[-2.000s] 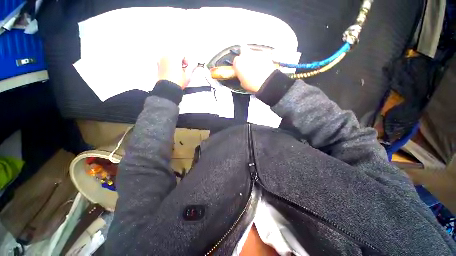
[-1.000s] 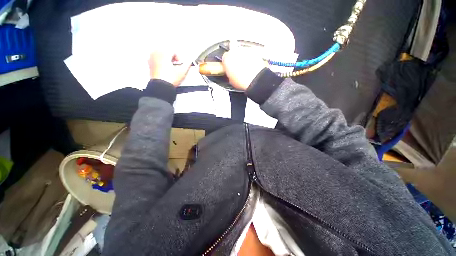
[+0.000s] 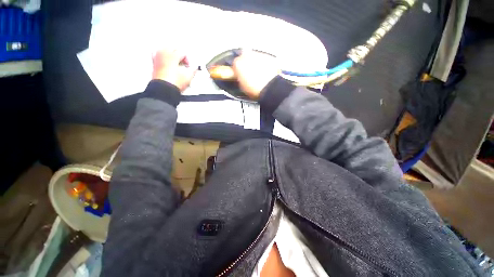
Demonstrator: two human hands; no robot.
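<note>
A long, overexposed white garment panel [image 3: 135,38] lies on the black ironing table cover [image 3: 357,108]. A white pocket piece [image 3: 211,112] with a black strip lies at its lower edge. My right hand [image 3: 252,74] is closed around the handle of the steam iron [image 3: 222,84], which rests on the panel with its tip pointing left. My left hand [image 3: 172,68] is on the panel just left of the tip, fingers bent towards a small dark spot. Whether it pinches the cloth is lost in glare.
A blue and tan hose [image 3: 325,73] runs from the iron to the upper right. A pale bucket of coloured scraps [image 3: 57,189] stands below left. A blue box [image 3: 20,32] is at upper left. Dark cloth [image 3: 428,108] hangs at right.
My right hand and the iron have moved a little left along the panel. My left hand has also shifted left. The whole view has shifted slightly.
</note>
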